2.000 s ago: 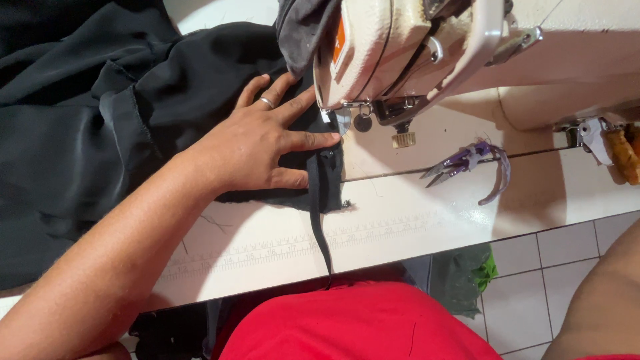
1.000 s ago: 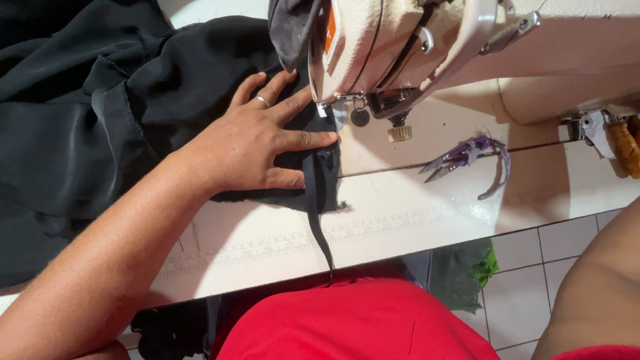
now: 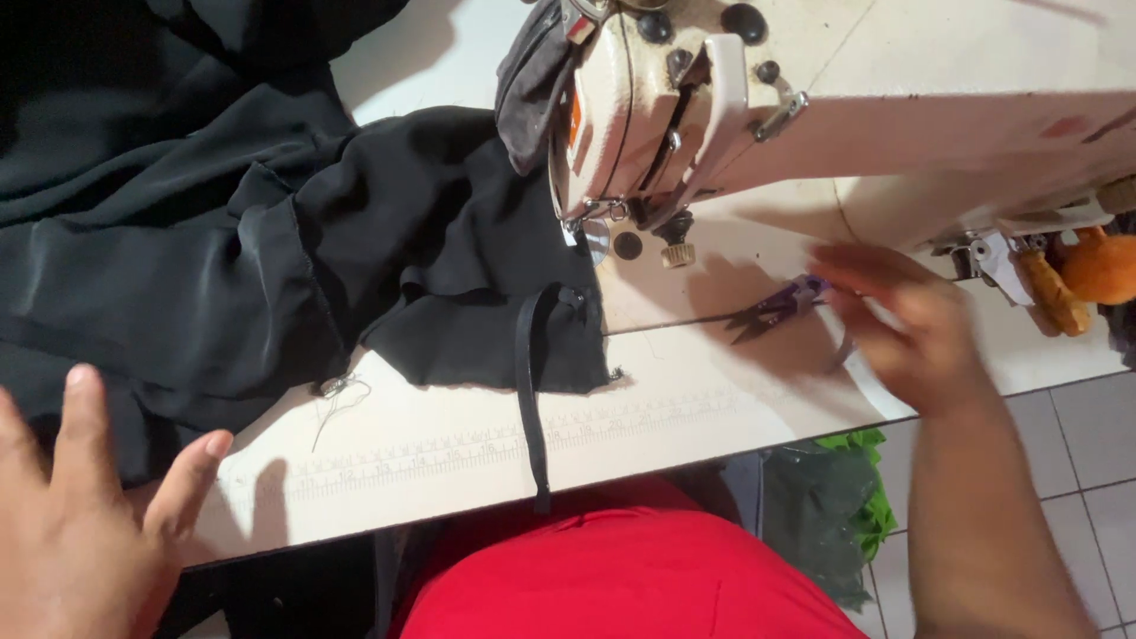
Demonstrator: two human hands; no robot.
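Note:
Black fabric (image 3: 177, 293) spreads over the left of the sewing table, its right edge by the needle area of a white sewing machine (image 3: 612, 115). A narrow black strap (image 3: 530, 390) lies on that edge and hangs over the table's front. My left hand (image 3: 98, 506), fingers apart, is at the lower left beside the fabric, holding nothing. Blurred, my right hand (image 3: 905, 328) is at the purple-handled thread snips (image 3: 781, 306) right of the machine's needle area; whether its fingers grip them I cannot tell.
A printed ruler scale (image 3: 453, 453) runs along the table's front edge. A dark grey cloth (image 3: 532, 89) hangs at the machine head. At the right are metal parts and an orange fuzzy item (image 3: 1100, 266). Below the table, a dark plastic bag (image 3: 816, 515) with something green rests over the tiled floor (image 3: 1087, 461).
My left hand has left the fabric near the needle and moved to the lower left. My right hand has come into view at the snips. The fabric's front edge now shows uncovered.

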